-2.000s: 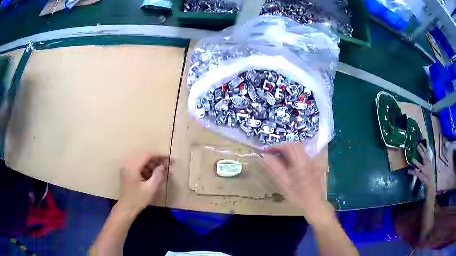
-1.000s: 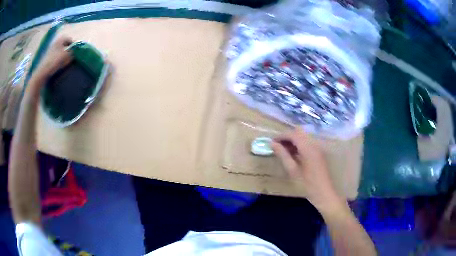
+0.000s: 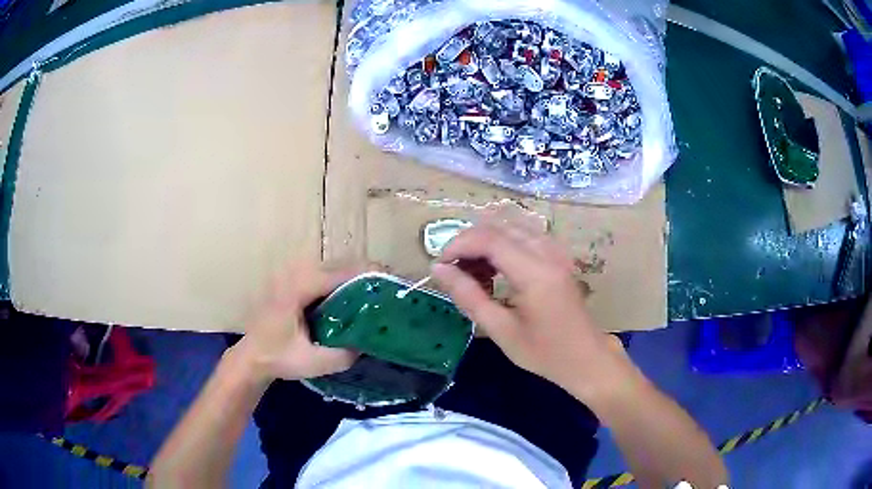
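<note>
A glossy green case (image 3: 397, 329) with a pale silver rim, small dark dots and a dark lower part is held at the bench's front edge, above my lap. My left hand (image 3: 292, 325) grips its left side. My right hand (image 3: 521, 291) pinches a thin pale applicator stick (image 3: 418, 285), its tip at the upper part of the green face. A small whitish-green dish (image 3: 446, 236) sits just behind my right fingers, partly covered by them.
A clear plastic bag (image 3: 653, 170) heaped with silver fittings (image 3: 516, 100) lies behind the dish on the cardboard mat (image 3: 172, 172). Another green case (image 3: 786, 129) rests on a cardboard pad (image 3: 830, 177) at right. Part of a person shows at the right edge.
My left hand has brought the green case from the far left to the front middle. My right hand has moved from the dish to the case, with the stick at its face.
</note>
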